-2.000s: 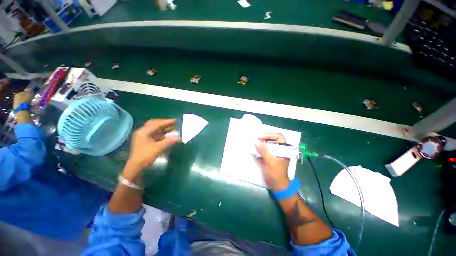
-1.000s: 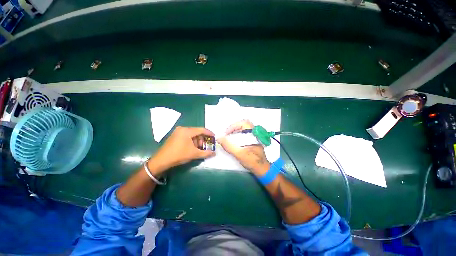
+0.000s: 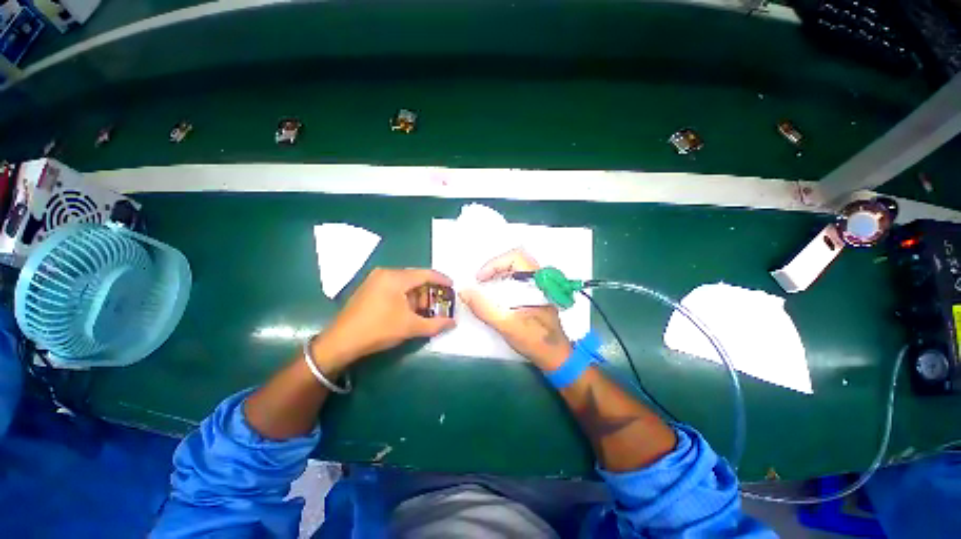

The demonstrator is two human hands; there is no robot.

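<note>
My left hand (image 3: 381, 312) holds a small dark module (image 3: 438, 301) with copper and silver glints between thumb and fingers, at the left edge of a white paper sheet (image 3: 564, 244). My right hand (image 3: 518, 316) holds a dispensing pen like a pencil over the sheet. Its green end (image 3: 555, 286) points right, with a clear air hose (image 3: 708, 339) and a thin black cable running from it. The pen's tip is close to the module; I cannot tell if they touch. A small white wipe (image 3: 483, 216) lies at the sheet's top edge.
Modules (image 3: 404, 121) lie spaced on the green belt beyond the white rail (image 3: 474, 184). A light blue basket or fan cage (image 3: 100, 295) and a white box stand left. White cut papers (image 3: 738, 332) flank the sheet. A white-handled round device (image 3: 832, 244) and black controller (image 3: 933, 305) are right.
My left hand has come right to the sheet with the module, and my right hand has turned the pen toward it. In the last second, both hands barely moved; the belt's modules shifted left.
</note>
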